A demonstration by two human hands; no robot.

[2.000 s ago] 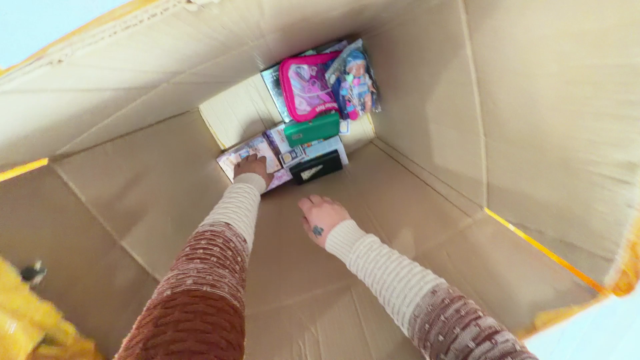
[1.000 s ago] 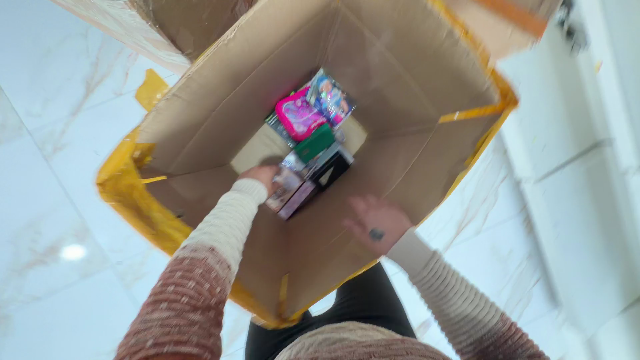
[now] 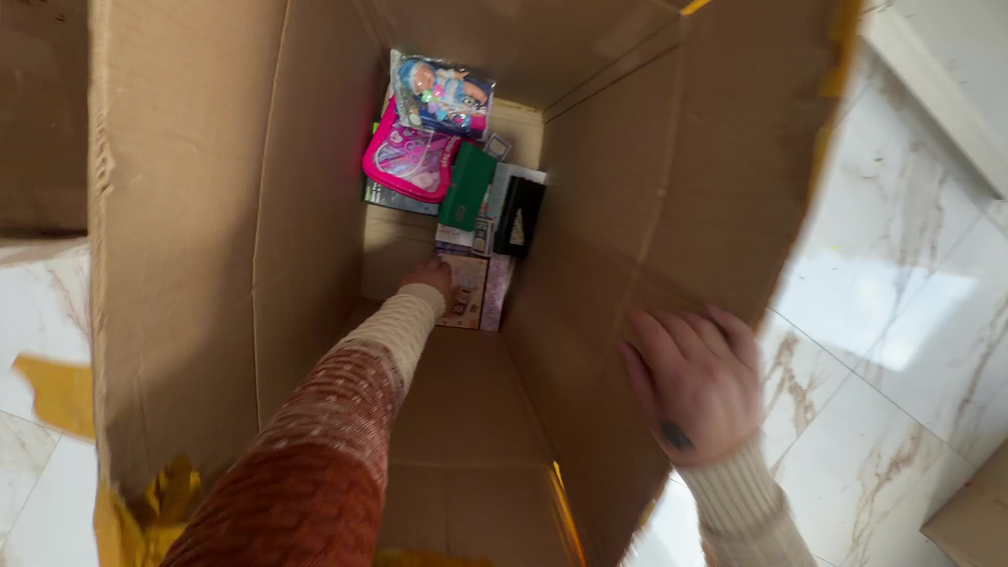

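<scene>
Deep in a tall cardboard box (image 3: 591, 236), my left hand (image 3: 429, 277) rests at the left edge of a flat pinkish printed box (image 3: 468, 293); whether its fingers grip it cannot be made out. Above lie a green case (image 3: 468, 187), a black box (image 3: 520, 216) with a pale triangular mark, and a pink-rimmed clear pouch (image 3: 411, 157). A doll in a clear plastic package (image 3: 442, 94) overlaps the pouch. My right hand (image 3: 697, 382) is over the box's right wall near its rim, fingers slightly curled, with nothing seen in it.
Cardboard walls rise on all sides of my left arm. Torn yellow tape (image 3: 59, 394) sticks out at the left. Marbled floor tiles (image 3: 890, 315) show outside, with another cardboard piece (image 3: 972, 512) at the lower right.
My right hand has moved out from inside the box to its right wall. My left hand stays by the pinkish box at the bottom. The view has turned and shifted a lot.
</scene>
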